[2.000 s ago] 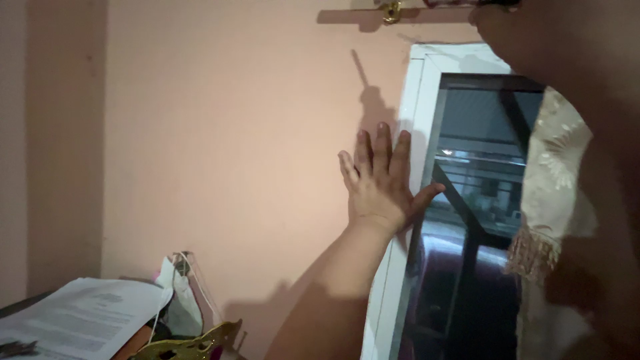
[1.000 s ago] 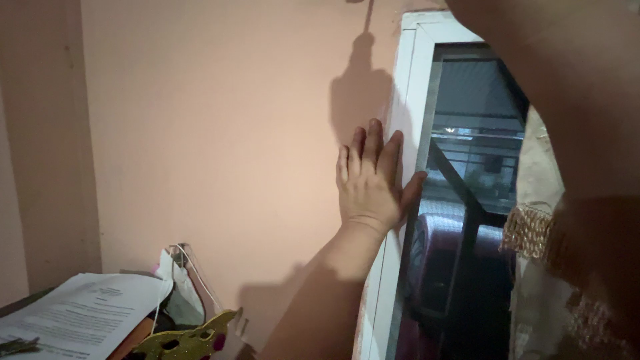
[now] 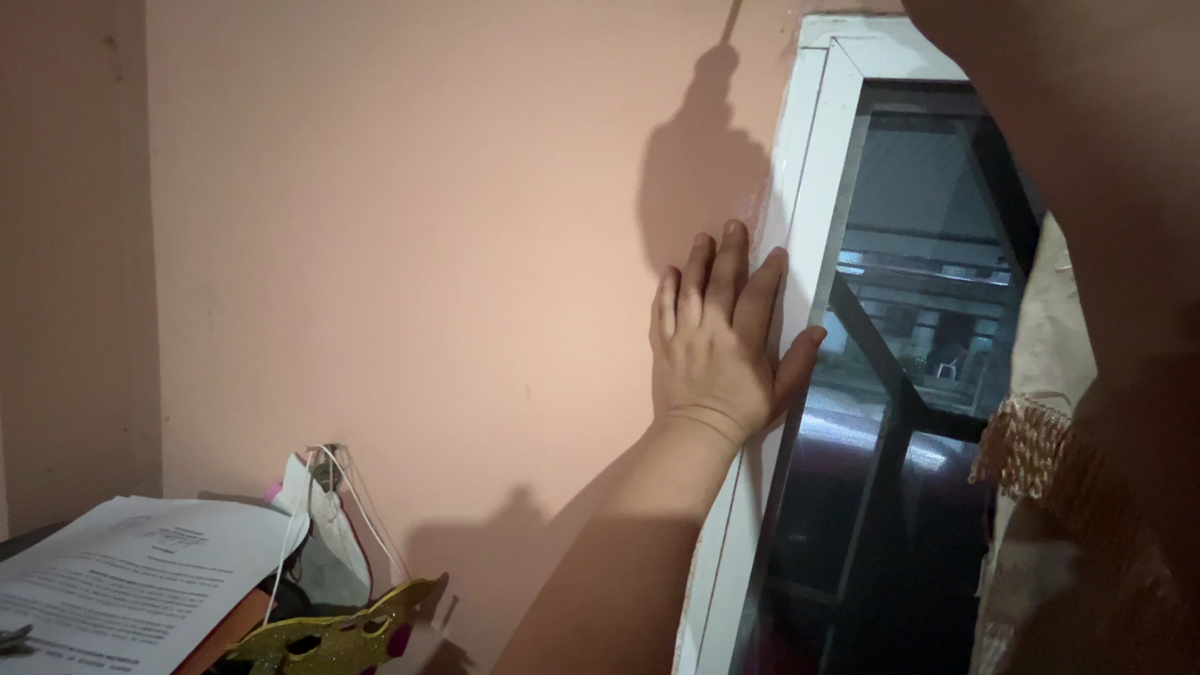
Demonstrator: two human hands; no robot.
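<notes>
My left hand [image 3: 720, 342] lies flat with its fingers apart on the pink wall [image 3: 422, 281], its thumb across the white window frame [image 3: 814, 216]; nothing is in it. My right arm rises across the upper right of the view, and its hand is outside the picture. Behind the window's glass [image 3: 928, 309] are dark diagonal bars. A pale curtain [image 3: 1055, 309] with a brown fringe [image 3: 1027, 445] hangs at the right, partly hidden by my arm. On the wall above my left hand falls a dark shadow with a thin straight line at its top.
Printed papers [image 3: 150, 562] lie at the lower left. Next to them, a white face mask [image 3: 333, 534] with strings hangs against the wall. Below it is a gold glittery eye mask [image 3: 328, 637]. A wall corner runs down the left side.
The view has tilted down, so the curtain rod and the part of my right hand seen two seconds ago are out of the picture. My left hand stays on the wall and window frame.
</notes>
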